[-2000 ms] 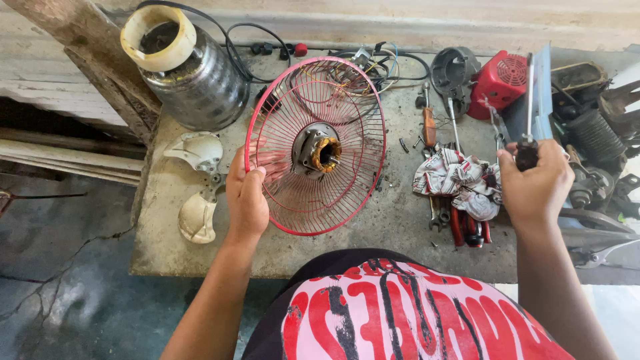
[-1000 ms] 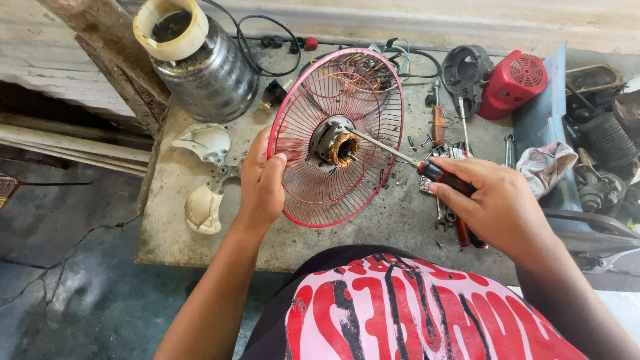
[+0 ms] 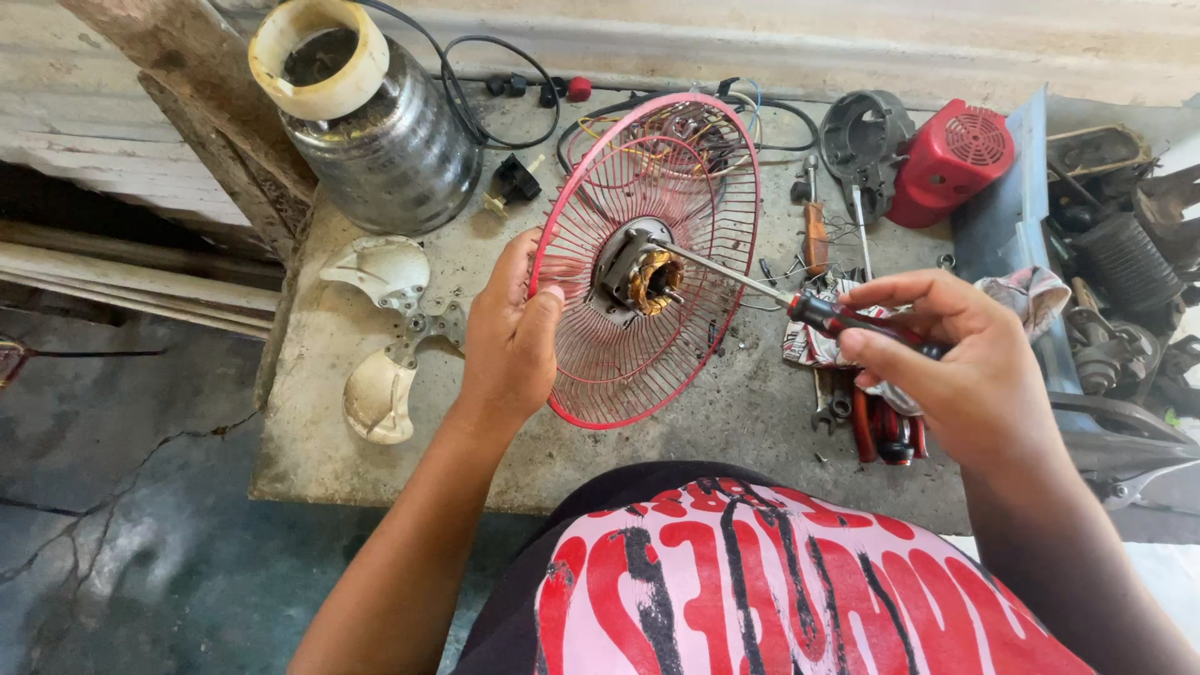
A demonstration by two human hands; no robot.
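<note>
My left hand [image 3: 514, 333] grips the rim of a red wire fan guard [image 3: 600, 403], which stands tilted above the concrete bench top. At the guard's centre sits a fan motor with copper windings [image 3: 653, 284] on a round grey plate. My right hand [image 3: 956, 366] holds a screwdriver [image 3: 825, 319] by its black and red handle. Its shaft points left, and the tip meets the upper part of the motor; whether it sits in a screw is too small to tell. Behind the guard lie loose wires [image 3: 694, 131].
White fan blades [image 3: 380, 412] lie left on the bench [image 3: 309, 441], below a large metal container [image 3: 384, 150]. Rightward are a grey housing [image 3: 858, 141], a red motor cover [image 3: 956, 159], an orange-handled screwdriver [image 3: 816, 239], wrenches [image 3: 830, 403], red-handled pliers [image 3: 886, 431] and a blue bin [image 3: 1008, 187] of metal parts.
My right hand has brought the screwdriver from the right side, by the blue bin, to the motor. The guard, in my left hand, is turned more side-on than before.
</note>
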